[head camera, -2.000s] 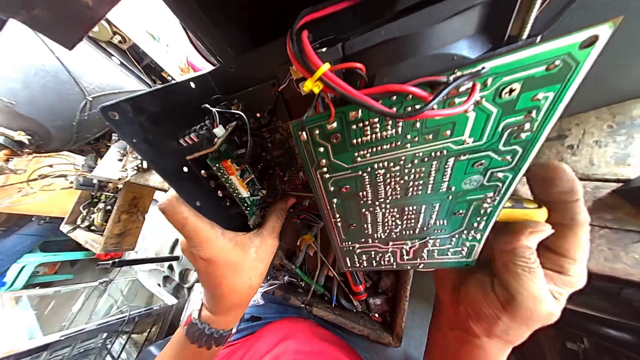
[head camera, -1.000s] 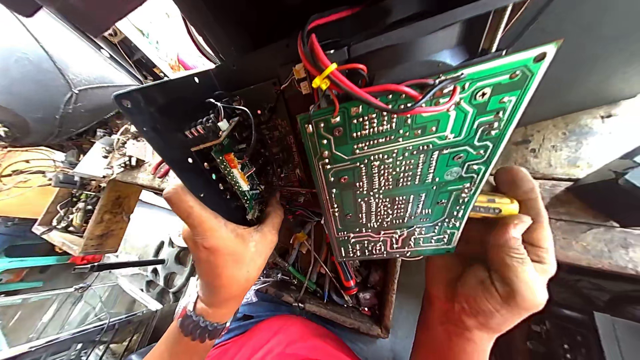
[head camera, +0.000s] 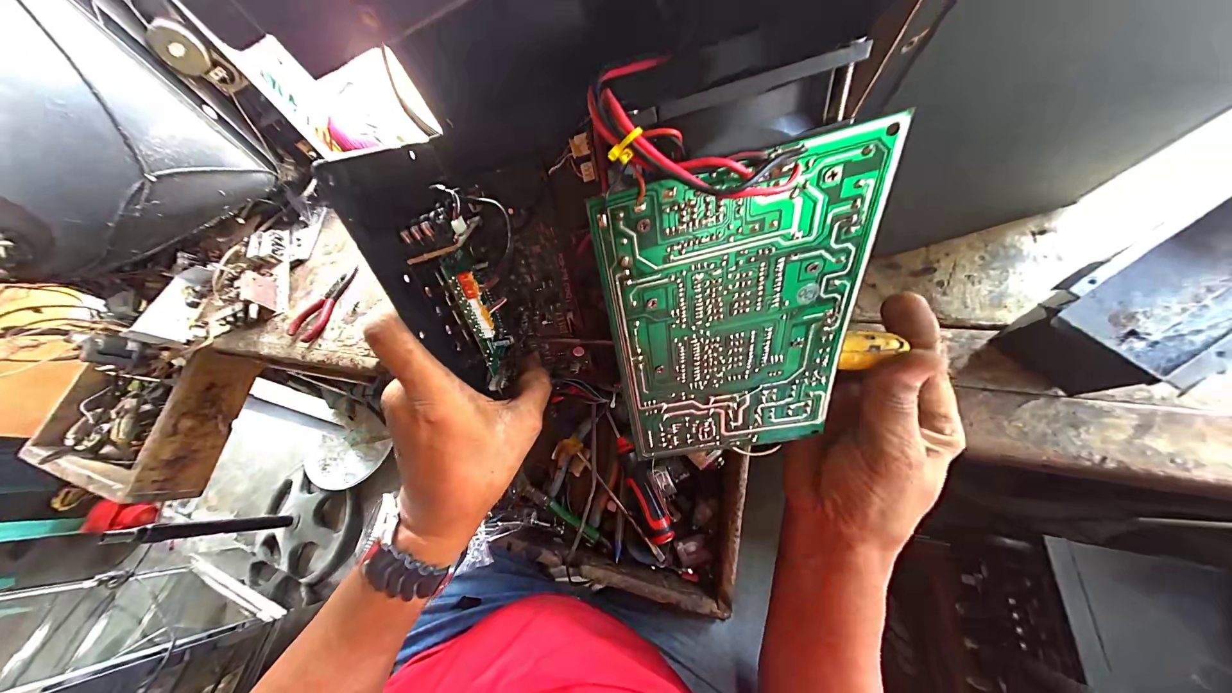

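Observation:
My left hand (head camera: 462, 433) grips the lower edge of a black perforated metal panel (head camera: 371, 207), which carries a small green circuit board (head camera: 476, 313) with orange and white parts. My right hand (head camera: 881, 433) holds a tool by its yellow handle (head camera: 871, 349); the rest of the tool is hidden behind a large green circuit board (head camera: 731, 298). That board stands tilted, solder side toward me. Red and black wires (head camera: 640, 154), bound with a yellow tie, cross its top edge.
A wooden box (head camera: 727, 549) of screwdrivers and parts sits below the boards. Red-handled pliers (head camera: 320, 308) lie on the bench at left, near another wooden box (head camera: 183, 452) of scrap parts. A wooden bench (head camera: 1049, 433) and a metal case (head camera: 1155, 298) are at right.
The large green board hangs at a steeper angle than two seconds ago. My right hand keeps hold of the yellow-handled tool, and my left hand stays at the black panel. The view has shifted.

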